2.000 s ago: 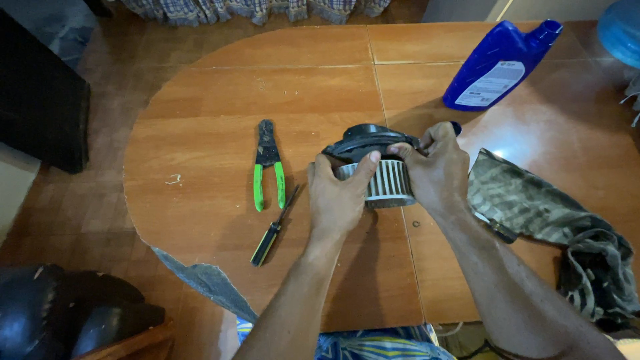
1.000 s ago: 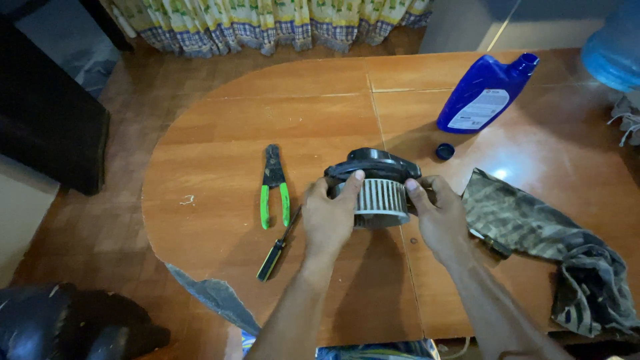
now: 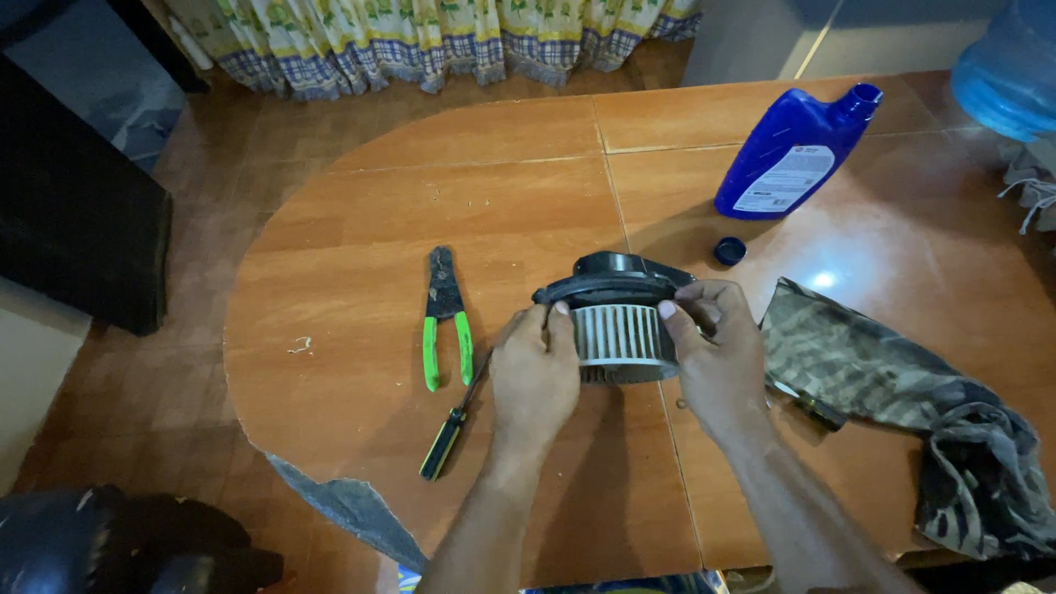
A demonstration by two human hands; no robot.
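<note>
A blower motor with a black plastic mount and a pale finned fan wheel (image 3: 624, 334) is held between both hands above the wooden table, its fins facing me. My left hand (image 3: 536, 363) pinches the left edge of the mount, thumb by the fins. On the right side, my right hand (image 3: 716, 346) grips the mount's edge with thumb and fingers. Green-handled wire strippers (image 3: 446, 313) lie left of the hands. A screwdriver (image 3: 446, 437) with a black and yellow handle rests beside my left forearm, its shaft pointing toward the left hand.
A blue plastic bottle (image 3: 788, 161) stands uncapped at the back right, with a dark cap (image 3: 730, 251) in front of it. A camouflage cloth (image 3: 883, 363) lies right of my right hand, a small dark object (image 3: 821, 412) at its edge. A large blue water jug (image 3: 1002, 74) is at the far right.
The dark cap by the bottle, now on the table, is not seen there in the oldest frame, where a dark piece shows at my right hand. Both hands still hold the blower.
</note>
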